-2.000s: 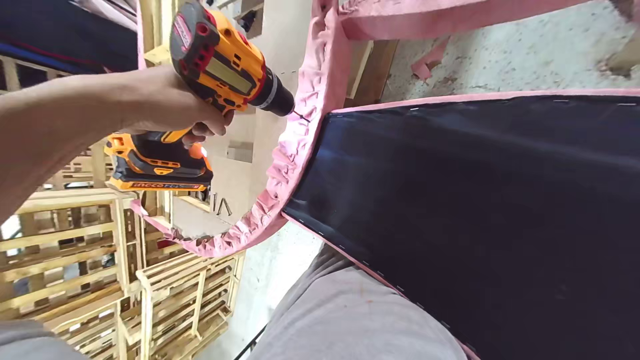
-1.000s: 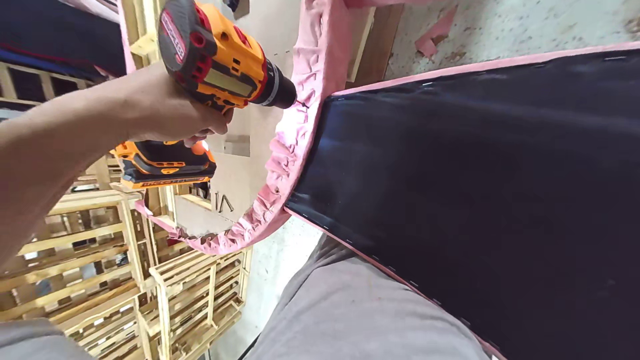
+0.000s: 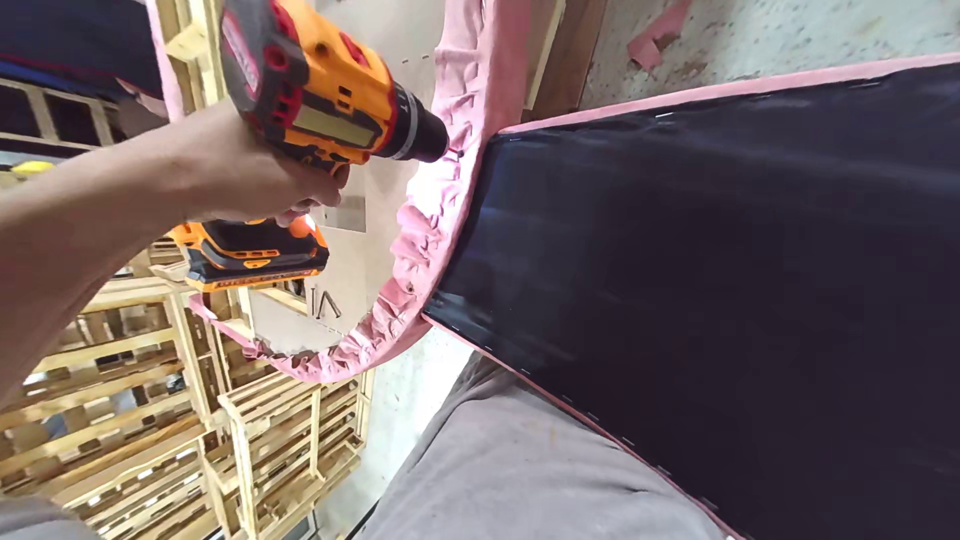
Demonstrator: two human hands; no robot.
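My left hand (image 3: pixel 262 176) is closed around the handle of an orange and black cordless drill (image 3: pixel 337 82), whose battery pack (image 3: pixel 255 262) hangs below. From the chuck (image 3: pixel 420 127), a short bit or screw tip meets the pleated pink fabric edge (image 3: pixel 427 232) of a curved frame. Black fabric (image 3: pixel 675 285) with a stapled pink border lies right beside this edge. Several loose screws (image 3: pixel 322 304) rest on the pale board (image 3: pixel 345 270) inside the curve. A bright light spot falls on the fabric under the chuck. My right hand is out of view.
Slatted wooden frames (image 3: pixel 112 375) stand at the lower left. Behind them, at the upper left, is a dark fabric piece (image 3: pixel 75 37) with pink edging. A pink scrap (image 3: pixel 660 37) lies on the concrete floor. My grey-trousered leg (image 3: pixel 525 457) is below the black panel.
The drill remains in my left hand, with its chuck at the pink edge. The view has shifted slightly.
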